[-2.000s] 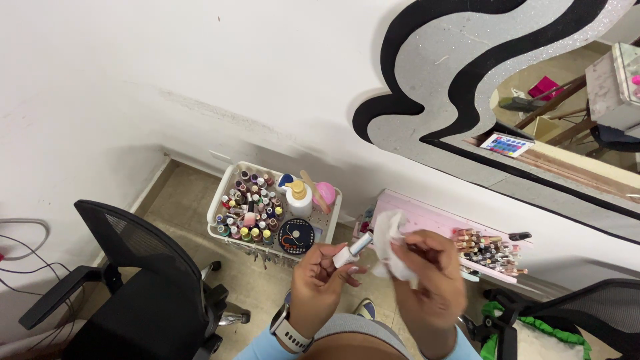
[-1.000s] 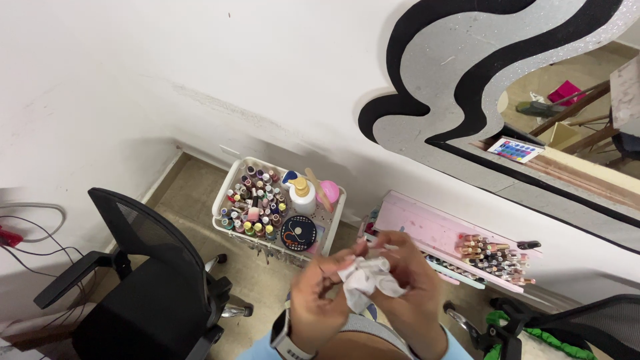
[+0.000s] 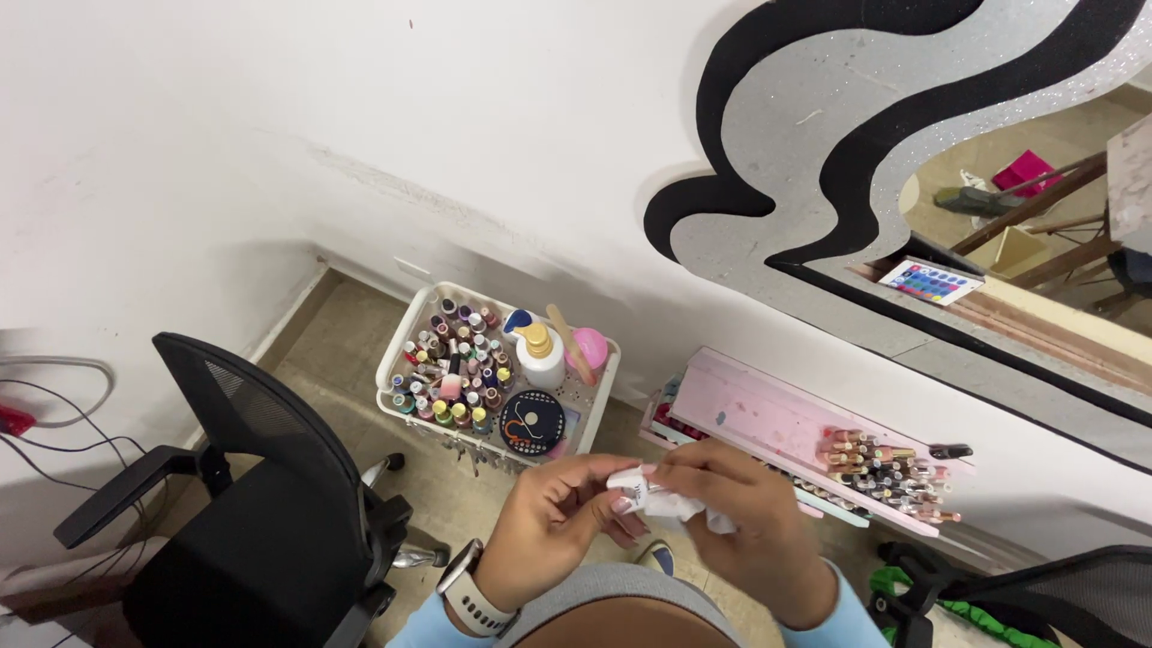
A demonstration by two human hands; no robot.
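Note:
My left hand (image 3: 551,520), with a smartwatch on its wrist, pinches a small white bottle (image 3: 627,489) that bears writing. My right hand (image 3: 740,517) holds a crumpled white tissue (image 3: 670,506) against the bottle's right end. Its fingers and the tissue hide that end. Both hands are close together above the floor, in front of my body. Beyond my left hand stands a white trolley (image 3: 589,423) with many nail polish bottles (image 3: 459,364), a white pump bottle (image 3: 540,360) and a round black disc (image 3: 532,423).
A pink shelf (image 3: 756,396) against the wall holds more nail polish bottles (image 3: 886,472). A black office chair (image 3: 243,522) stands at left, and part of another (image 3: 1071,594) shows at lower right. A wavy-framed mirror (image 3: 810,108) is on the wall at upper right.
The white bottle, held with its cap end pointing up right two seconds ago and largely covered by tissue one second ago, now shows between my left fingers. The tissue has moved to its right end.

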